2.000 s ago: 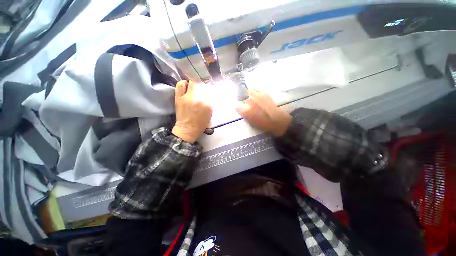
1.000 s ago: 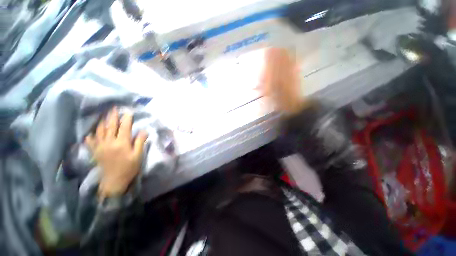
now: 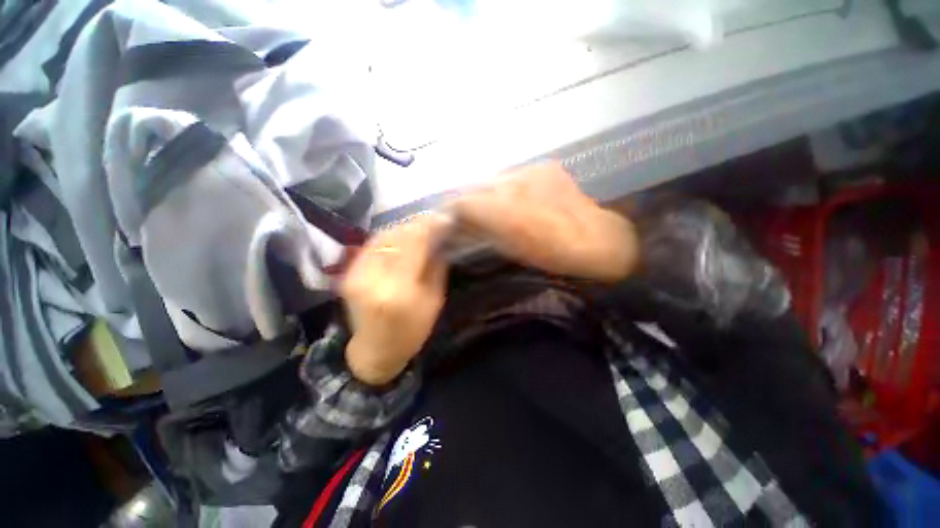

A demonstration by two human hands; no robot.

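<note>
The light grey garment panel [image 3: 201,242] with dark bands lies heaped on the left of the machine table and hangs over its front edge. My left hand [image 3: 397,299] is closed at the right end of this cloth, in front of the table edge. My right hand [image 3: 551,222] is beside it on the right, blurred, with its fingers bent towards my left hand. A dark patch shows between the hands; whether my right hand grips it cannot be told.
The pale machine table [image 3: 484,134] has a scale strip [image 3: 660,144] along its front edge. A dark thread or cord [image 3: 392,150] lies on it. A red plastic basket [image 3: 819,268] stands lower right, with a blue item [image 3: 907,495] below it.
Both hands have left the machine bed and come together at the table's front edge. My left hand, spread on the cloth a second ago, is now closed. The view has tipped down.
</note>
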